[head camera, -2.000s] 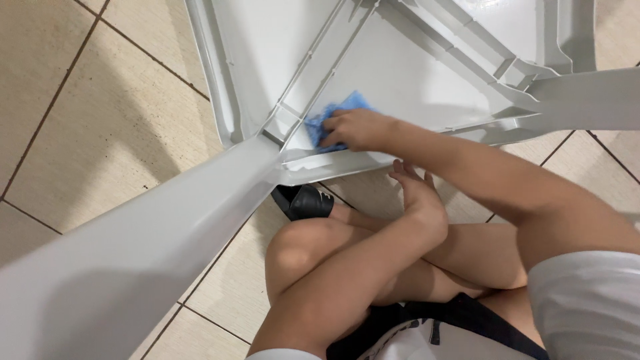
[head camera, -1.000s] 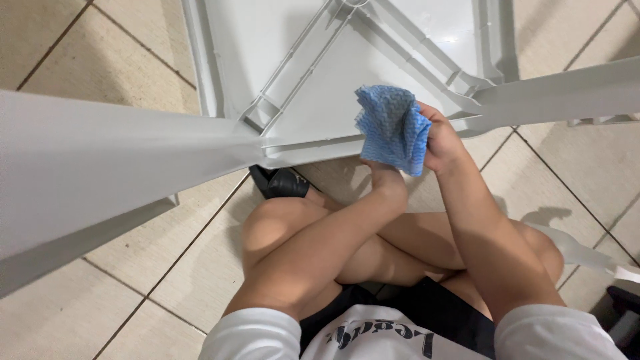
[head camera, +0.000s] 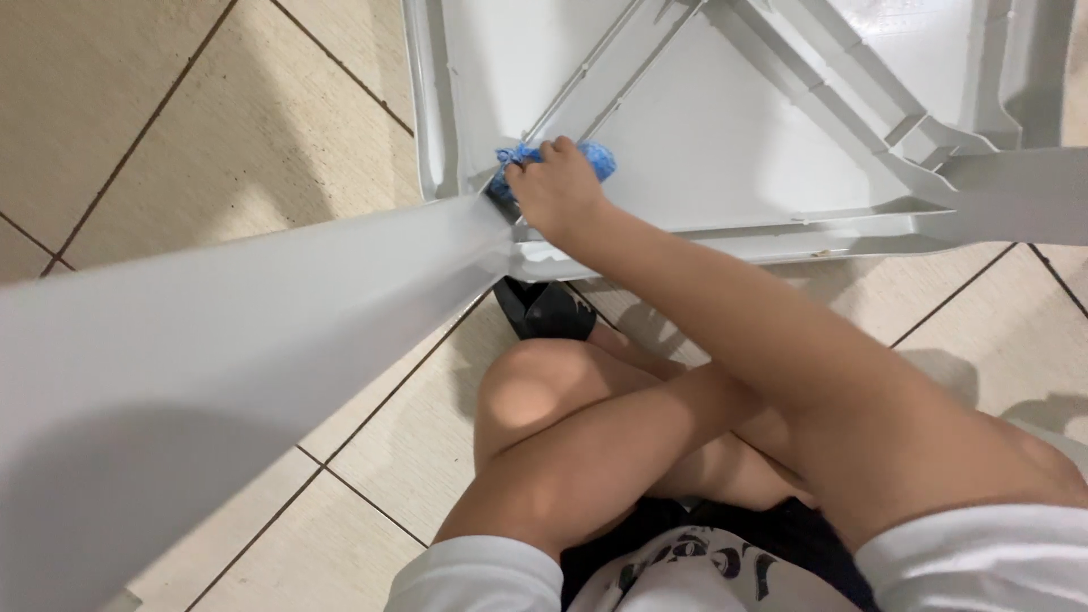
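Note:
My right hand (head camera: 557, 189) presses a bunched blue cleaning cloth (head camera: 597, 160) against the underside of a light grey plastic table (head camera: 739, 144). Its fingers are closed over the cloth, close to the corner where a table leg (head camera: 255, 314) joins the ribbed top. The cloth sticks out on both sides of the fingers. My left forearm (head camera: 595, 459) passes beneath the right arm, and the left hand is hidden behind it.
A second table leg (head camera: 1028, 195) extends to the right edge. Raised ribs (head camera: 850, 127) cross the underside. Below its rim are my crossed legs (head camera: 552, 382) and a black shoe (head camera: 552, 313). Tiled floor (head camera: 382, 501) surrounds them.
One second ago the cloth was held up off the table, near both hands. Now my right hand has it down at the left leg's corner. The left hand has gone out of sight.

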